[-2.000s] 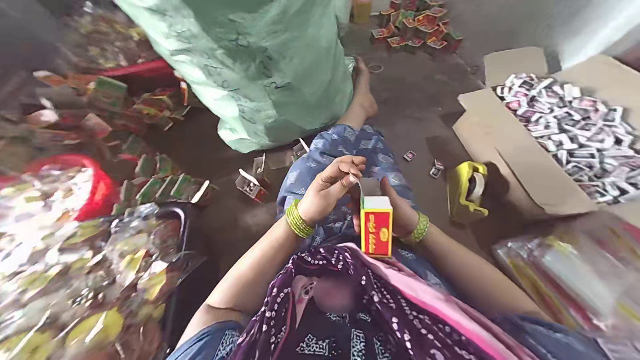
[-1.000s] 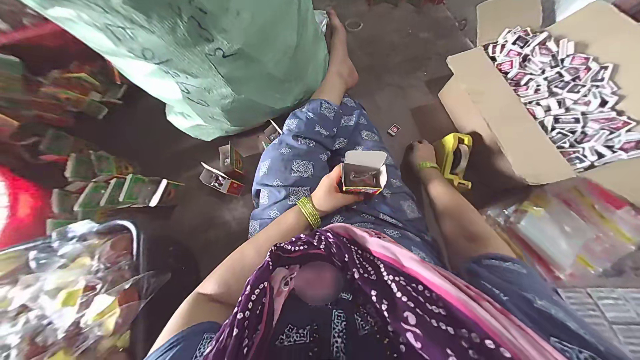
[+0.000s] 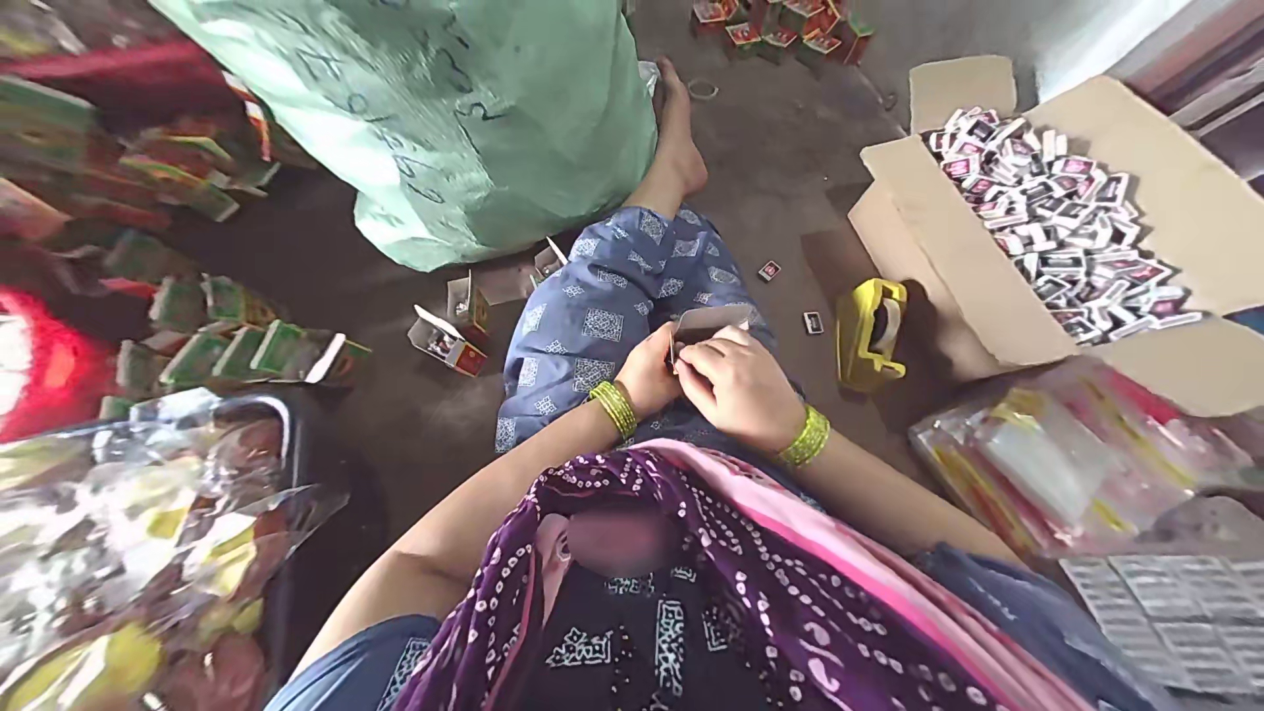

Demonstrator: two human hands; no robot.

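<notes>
A small open-topped carton (image 3: 703,322) stands over my lap, its flap raised, mostly covered by my fingers. My left hand (image 3: 654,373) is closed around its left side. My right hand (image 3: 741,385) is at its opening and right side, fingers bent; whether something small is between them is hidden. Two small matchbox-like pieces, one reddish (image 3: 769,271) and one white-edged (image 3: 813,322), lie on the floor right of my leg. Beside them stands a yellow tape dispenser (image 3: 871,334).
At right is a cardboard box (image 3: 973,262) full of small boxes, with plastic packets (image 3: 1076,454) below it. A large green sack (image 3: 474,118) stands ahead. Open cartons (image 3: 450,331) lie left of my leg. A dark tub (image 3: 286,434) of wrapped items is at lower left.
My right hand has come from the floor near the tape dispenser to the carton. The left hand still holds the carton. The carton's red and yellow face, seen at first, is now hidden.
</notes>
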